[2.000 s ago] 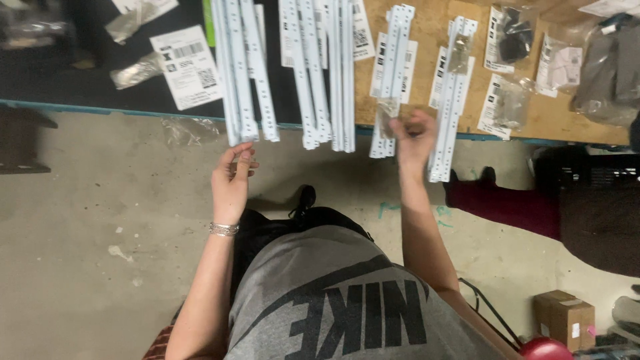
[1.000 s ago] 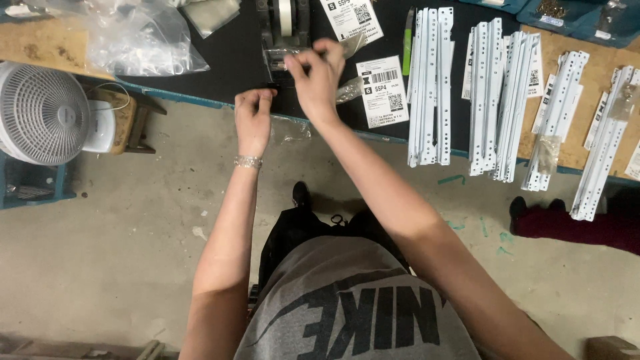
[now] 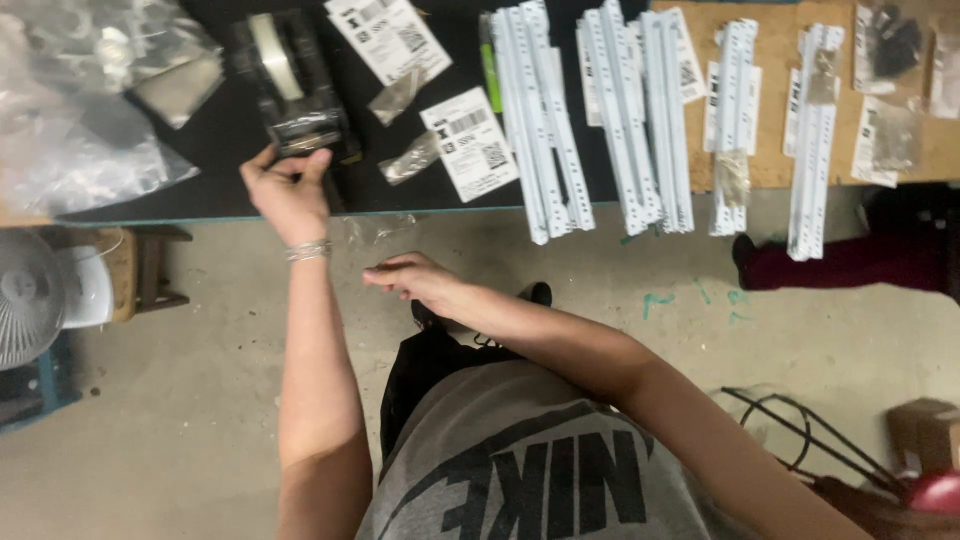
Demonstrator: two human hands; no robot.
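Observation:
My left hand (image 3: 292, 184) is at the front end of a black tape dispenser (image 3: 311, 97) carrying a roll of clear tape (image 3: 276, 56); its thumb and fingers touch that end, and any tape between them is hidden. Off the table edge, over the floor, is my right hand (image 3: 420, 283), its fingers close together; whether it holds anything cannot be made out. Right of the dispenser lie two printed labels (image 3: 469, 146) (image 3: 390, 37) and small clear bags of hardware (image 3: 411, 157) (image 3: 397, 95). White metal drawer slides (image 3: 536, 120) lie in groups farther right, overhanging the edge.
Large clear plastic bags (image 3: 82, 142) cover the table's left end. A green-handled tool (image 3: 490, 75) lies beside the slides. More bagged hardware (image 3: 892, 135) is at right. Below stand a fan (image 3: 26, 292) and a wooden stool (image 3: 142, 274). Another person's leg (image 3: 847, 262) shows at right.
My right hand has left the tape dispenser and drawn back over the floor. My left hand has moved up to the dispenser's front end. The view has shifted.

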